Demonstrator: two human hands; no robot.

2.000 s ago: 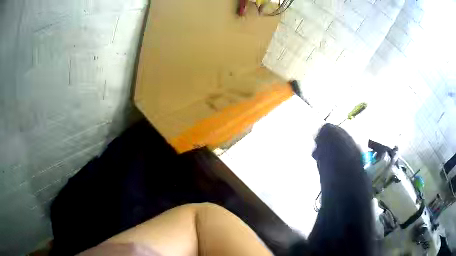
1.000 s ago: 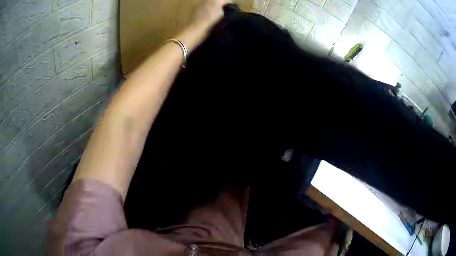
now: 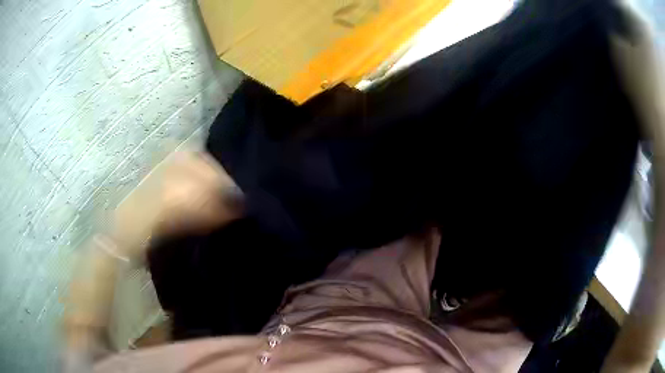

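Observation:
A large navy-black garment [image 3: 408,160] is spread across my lap and up over the table edge toward the upper right. My left hand [image 3: 193,193] is blurred at the garment's left side, with its fingers closed on the cloth. My right forearm runs up the right edge of the picture. My right hand [image 3: 631,22] is blurred and partly cut off at the top right corner, by the garment's upper edge. Its fingers cannot be made out.
A brown board [image 3: 270,36] with an orange edge stands at the top. Parts of the white table [image 3: 623,266] show at the top and right. A pale wall [image 3: 87,95] fills the left side. My pinkish shirt is at the bottom.
My left hand has come down from the top to the left side. The garment has shifted and covers more of my lap. My right forearm has come into view on the right.

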